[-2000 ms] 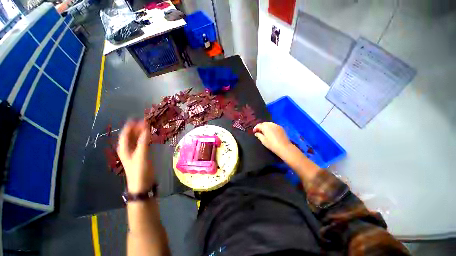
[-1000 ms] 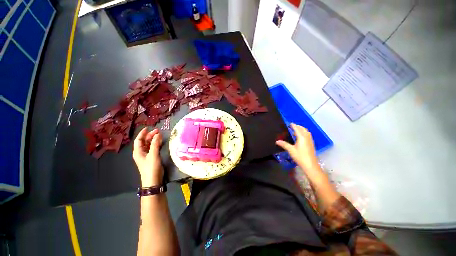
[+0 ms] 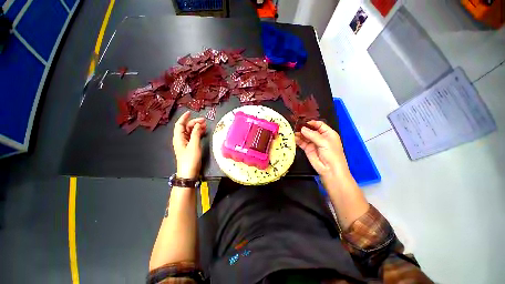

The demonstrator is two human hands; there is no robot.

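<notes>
A bright pink roller box with a dark brown-red window sits on a cream round stand with dark specks. A pile of dark red leather pieces arcs behind it. My left hand is left of the stand, fingers loosely curled and apart, with no piece visible in it. My right hand is at the stand's right edge, just in front of the pile's right end. Its thumb and fingers are close together; whether they hold a piece is unclear.
A crumpled dark blue cloth lies at the black table's back right. Thin metal tools lie at the far left. A blue bin stands right of the table, beside a white panel with a paper sheet.
The view has shifted, placing the stand further right in the picture. My right hand has moved from above the blue bin to the stand's right edge. My left hand remains left of the stand.
</notes>
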